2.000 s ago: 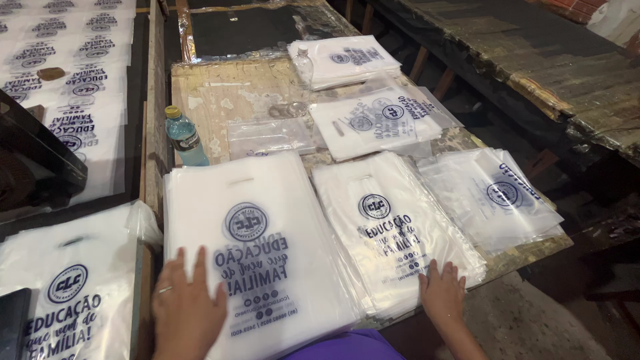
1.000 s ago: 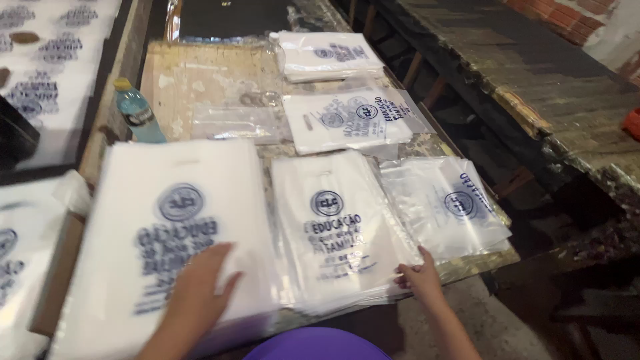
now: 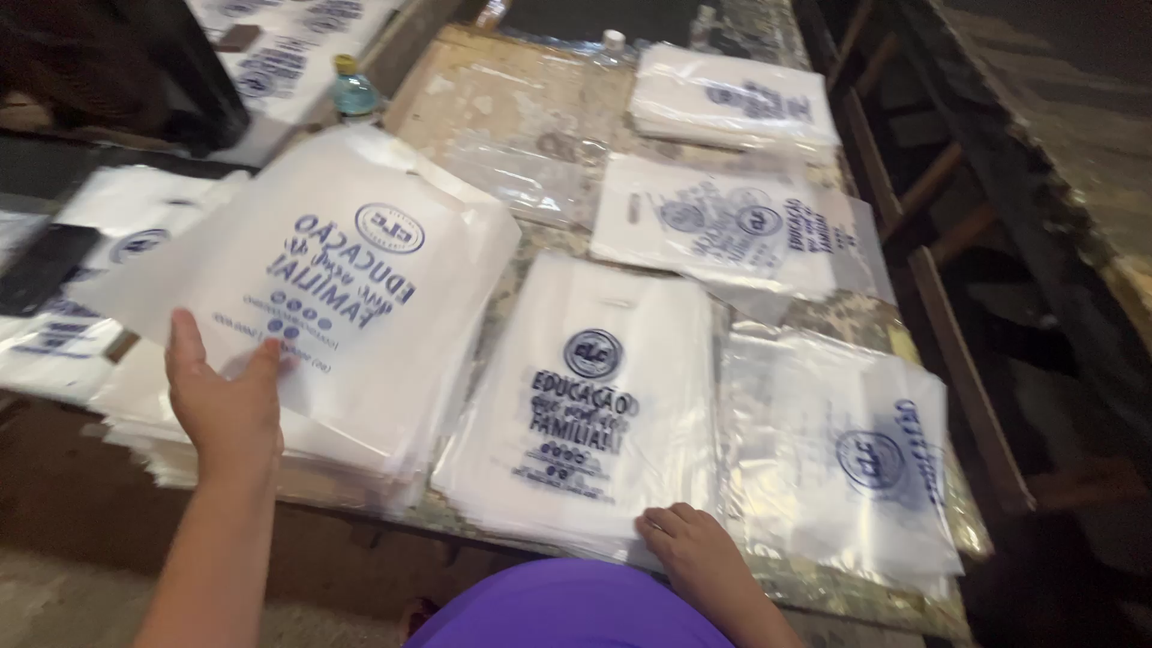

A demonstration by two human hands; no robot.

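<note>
My left hand (image 3: 229, 391) is at the lower edge of a translucent printed plastic bag (image 3: 346, 261), thumb and fingers spread against it. That bag lies askew over a tall stack of like bags (image 3: 378, 450), its left corner lifted off them. Whether the fingers pinch it cannot be told. My right hand (image 3: 693, 540) rests with curled fingers on the lower right corner of the middle stack of printed bags (image 3: 630, 315); whether it grips a bag is hidden. To the right lie more clear printed bags (image 3: 792, 432).
Two further bag piles lie behind, one a neat stack (image 3: 729, 99), the other fanned (image 3: 720, 225). A bottle with a yellow cap (image 3: 353, 94) stands behind the left stack. A dark flat object (image 3: 45, 270) lies on bags at the far left. The worn tabletop (image 3: 486, 81) shows at the back.
The top bag of the left stack has turned askew and lifted at its left; it lay squarely before. My left hand has moved left to its edge. My right hand stays by the middle stack.
</note>
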